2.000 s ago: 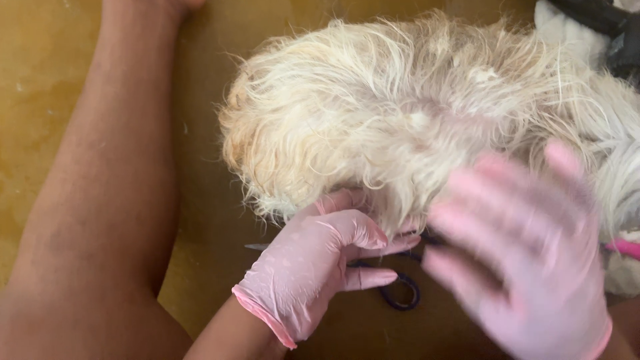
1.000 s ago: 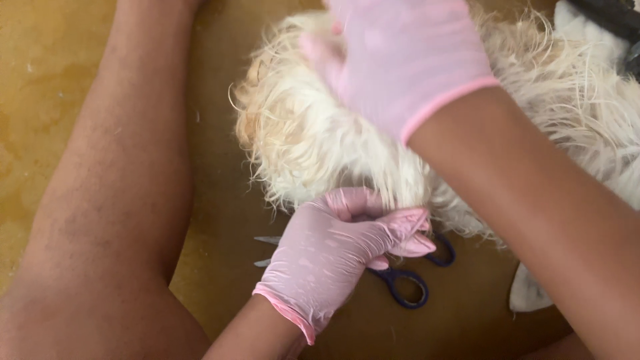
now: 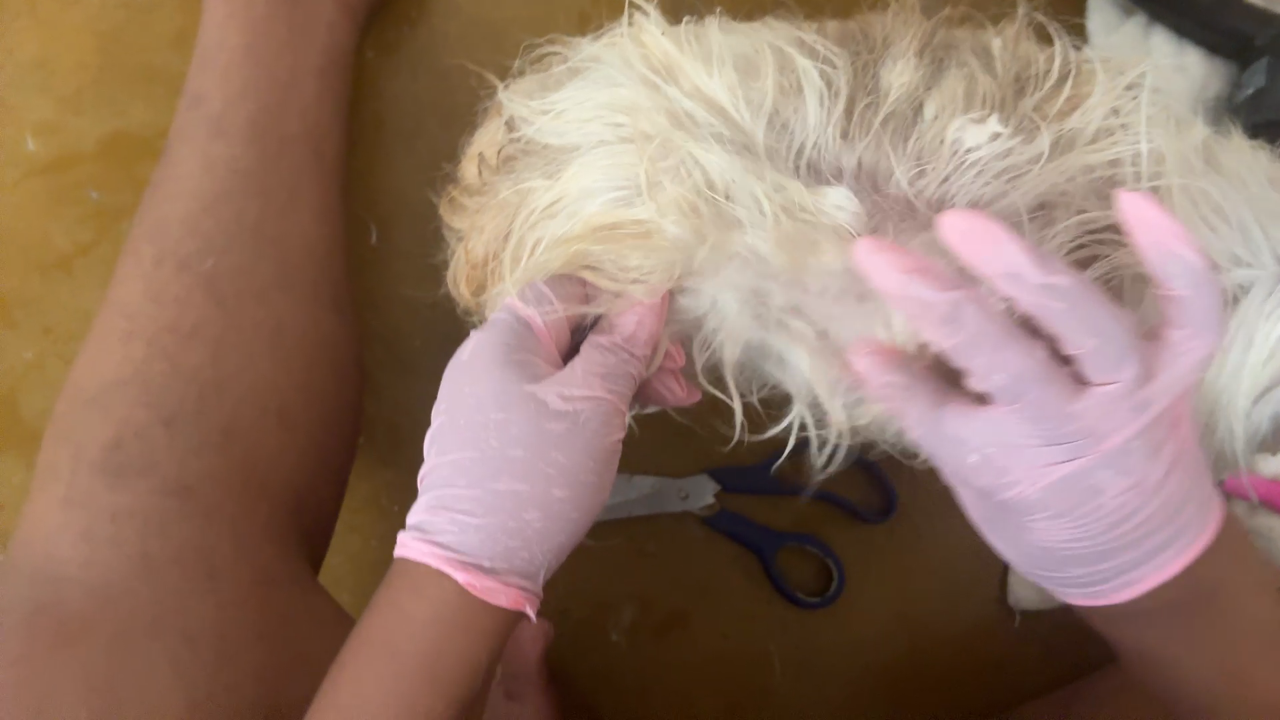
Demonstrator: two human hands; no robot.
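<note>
A dog's long cream coat [image 3: 680,150] fills the upper middle and right; the animal's face cannot be made out. My left hand [image 3: 530,430], in a pink disposable glove, has its fingers closed on a tuft of hair at the coat's lower left edge. My right hand [image 3: 1060,400], gloved alike, is spread with its palm showing over the right part of the coat, blurred at the fingertips. Scissors with dark blue handles [image 3: 770,540] lie on the floor below the coat, blades partly hidden behind my left hand.
A bare leg [image 3: 190,330] runs along the left side. The brown floor [image 3: 620,640] carries loose bits of hair. At the upper right are a black object [image 3: 1220,40] and white cloth-like material [image 3: 1150,60]. A pink object [image 3: 1250,490] shows at the right edge.
My right hand has moved from over the upper coat back to the right, its fingers now spread. My left hand stays at the coat's lower edge.
</note>
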